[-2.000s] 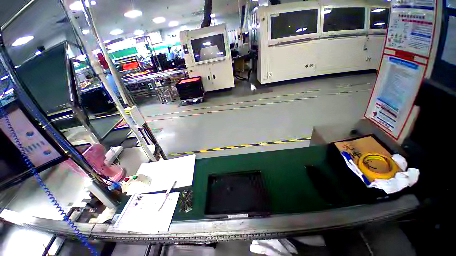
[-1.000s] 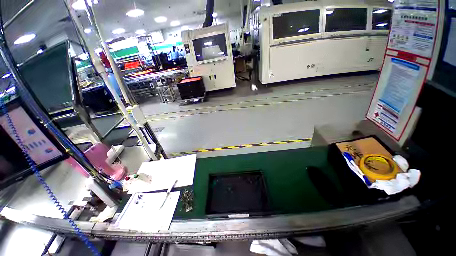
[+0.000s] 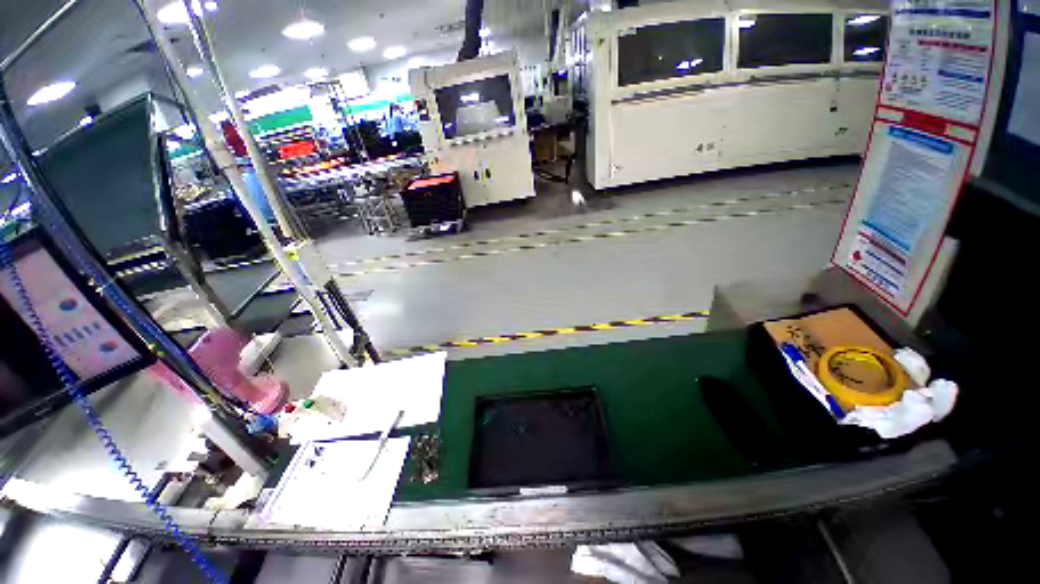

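Neither of my hands is in the picture. A shallow black tray (image 3: 541,440) with small dark pieces in it lies on the green mat (image 3: 656,382). A small brassy pile of loose metal parts (image 3: 425,457) lies left of the tray, beside white papers (image 3: 338,484). A slim pen (image 3: 383,443) rests across the papers. A dark oblong thing (image 3: 730,413), perhaps a brush, lies on the mat right of the tray. The metal conveyor rail (image 3: 593,512) runs along the near edge of the mat.
A black box at right holds cardboard (image 3: 823,332), a yellow tape roll (image 3: 862,376) and white cloth (image 3: 912,412). Crumpled white material (image 3: 625,562) shows below the rail. A blue coiled cord (image 3: 112,446) hangs at left by a monitor (image 3: 68,314). White machines (image 3: 730,126) stand behind.
The view has shifted very slightly. None of the things on the mat has visibly moved.
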